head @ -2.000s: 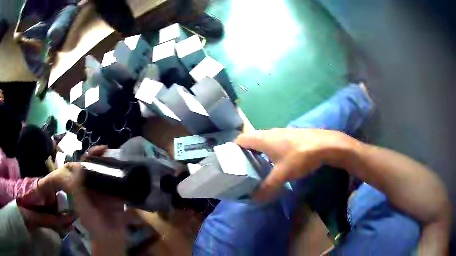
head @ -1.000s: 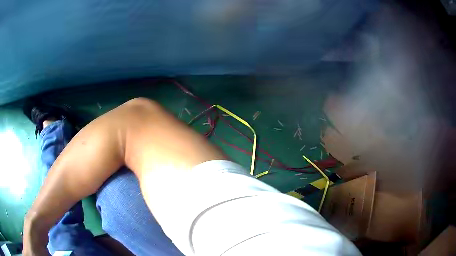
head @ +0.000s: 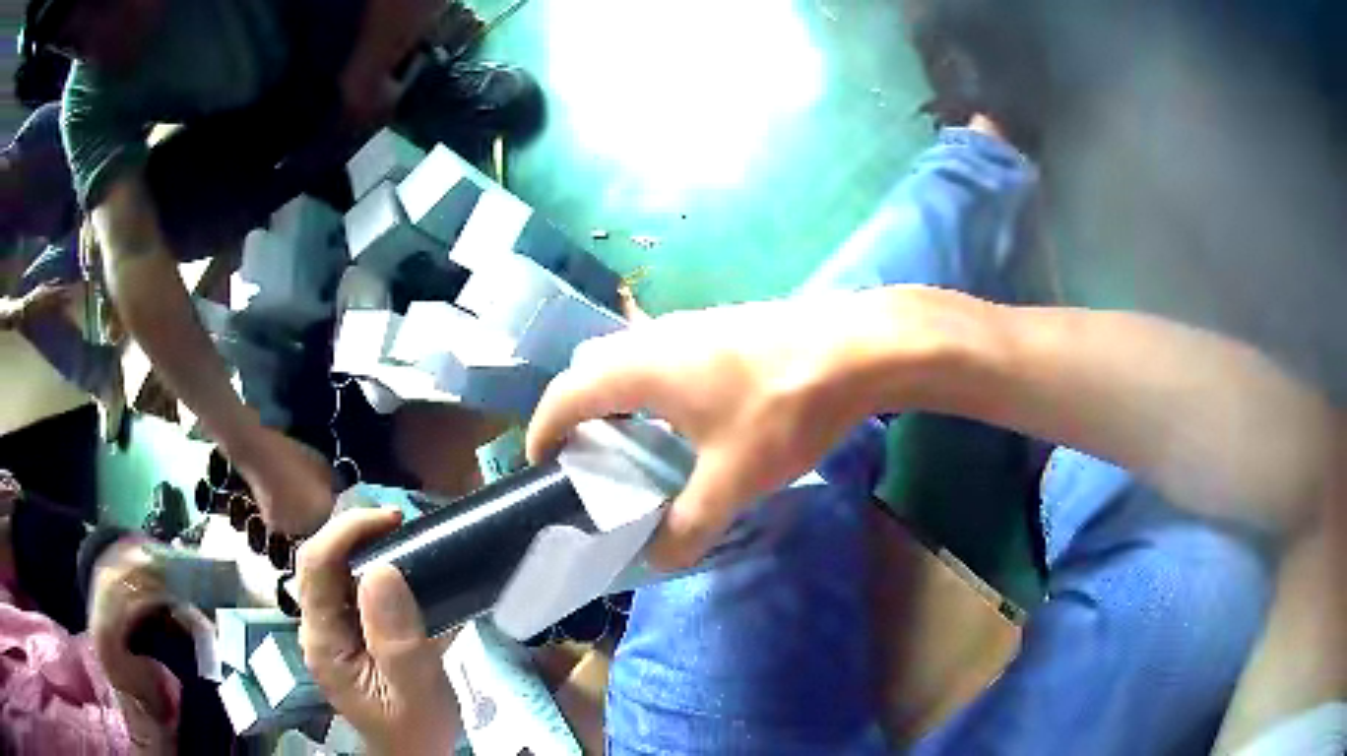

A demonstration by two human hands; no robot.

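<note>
My left hand [head: 377, 620] grips a matt black tube [head: 465, 547] at its lower left end, with the thumb along its near side. My right hand [head: 709, 421] holds a small pale retail box [head: 628, 470] with open white flaps. The tube's upper right end is at the box mouth, between the flaps; how far it goes in is hidden by the flaps and my fingers. One white flap [head: 576, 579] sticks out along the tube's near side.
Many pale upright boxes [head: 510, 296] stand beyond my hands. A person's hand [head: 296, 485] reaches among dark tubes at left. A person in a pink sleeve [head: 67, 672] is at lower left. My blue-jeaned legs [head: 739, 635] lie at right, with brown cardboard [head: 938, 635] between them.
The view has swung back from the floor and strapping to the boxes. Compared with two seconds ago, the black tube is now at the mouth of the box in my right hand.
</note>
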